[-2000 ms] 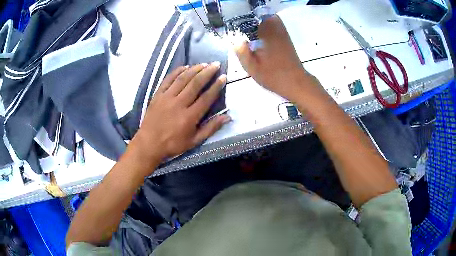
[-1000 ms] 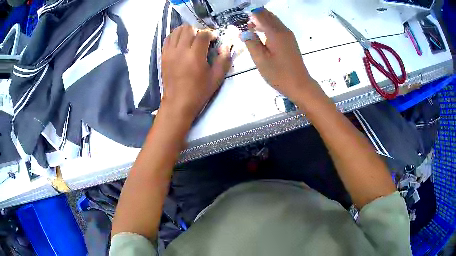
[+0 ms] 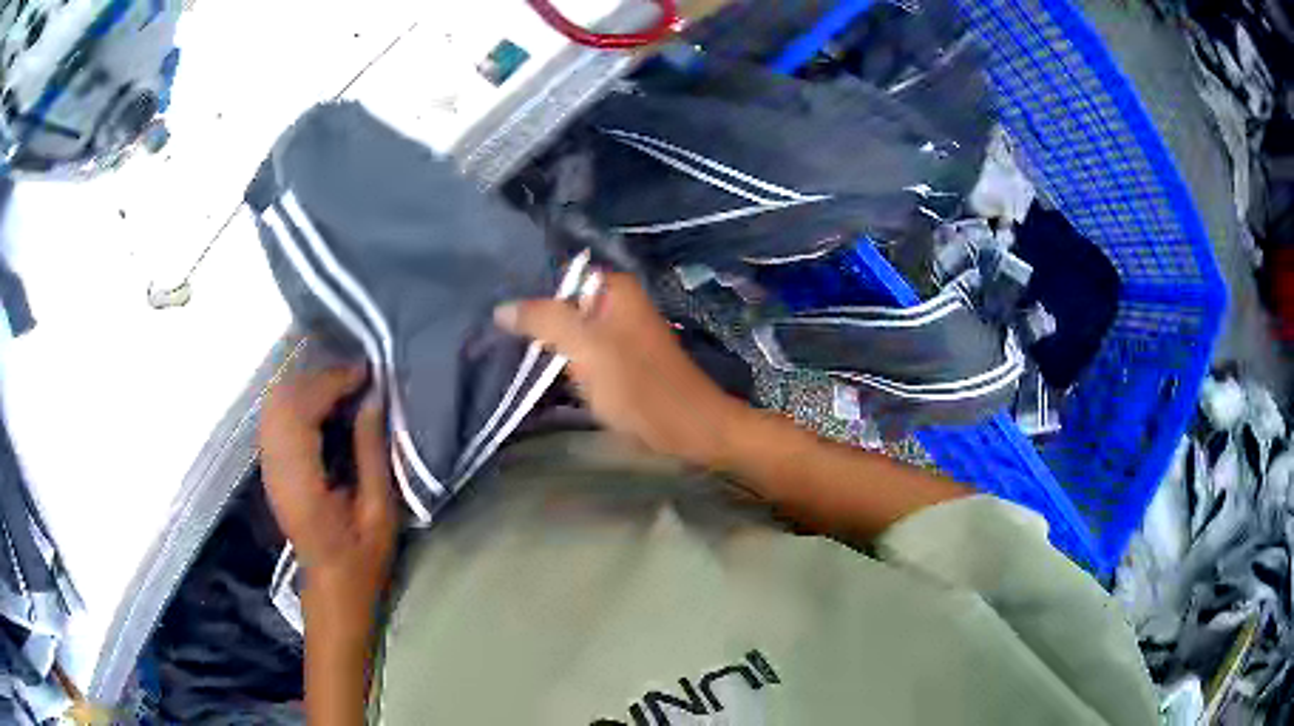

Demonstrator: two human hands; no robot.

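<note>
A dark grey striped panel with paired white lines along both edges hangs between my hands, over the table's front edge and my shirt. My right hand grips its right striped edge between thumb and fingers. My left hand is at its lower left, slightly blurred, with fingers curled by the cloth; part of the fingers is hidden behind the panel, so its grip is not clear. More striped grey pieces lie to the right, below the table edge.
The white table runs diagonally at the left. The red scissor handle is cut off at the top. A blue latticed basket stands at the right, with a striped piece and scraps at its near side.
The view has swung right, toward the basket. My hands have left the needle area and are now near my body with a striped panel. The sewn pile is out of view.
</note>
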